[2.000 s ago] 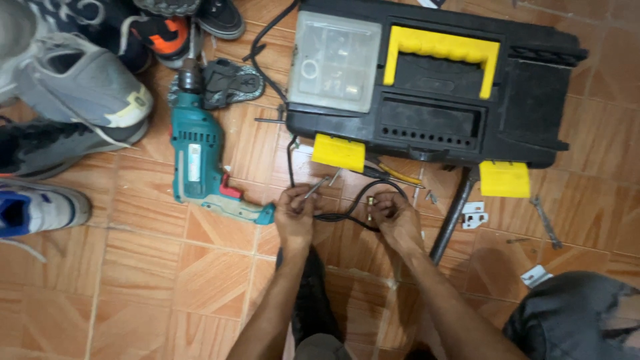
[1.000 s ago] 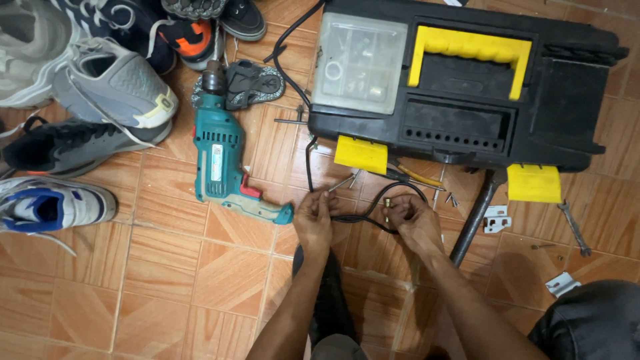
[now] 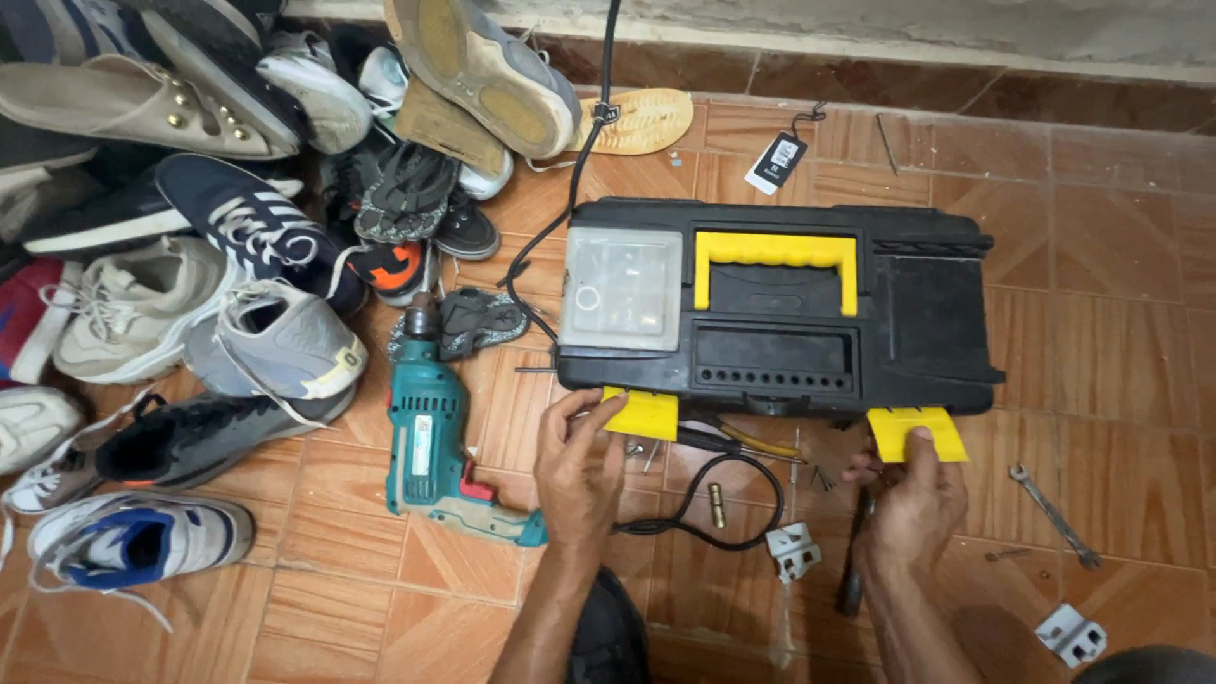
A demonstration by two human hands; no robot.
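A black plastic toolbox (image 3: 917,313) with a yellow handle (image 3: 777,249) lies on the tiled floor, its lid closed. My left hand (image 3: 581,465) touches the left yellow latch (image 3: 644,415) with its fingers. On the right yellow latch (image 3: 907,432) rests the thumb of my right hand (image 3: 912,503), with fingers beneath it; both latches stick out toward me. Between my hands lie a brass cylindrical piece (image 3: 716,505), a looped black cable (image 3: 784,494) and a screwdriver (image 3: 708,438) partly under the box edge. A teal electric drill (image 3: 425,446) lies left of my left hand.
Piled shoes (image 3: 275,337) fill the left side. A combination wrench (image 3: 1054,518), a metal bracket (image 3: 1072,635) and another bracket (image 3: 793,551) lie on the floor. A dark bar (image 3: 853,570) is beside my right wrist. A tag (image 3: 777,163) lies behind the toolbox, near the wall.
My hands have moved apart, from the small parts in front of the toolbox to its two latches. The brass piece, near my right hand before, now lies on the floor. The view has shifted toward the wall.
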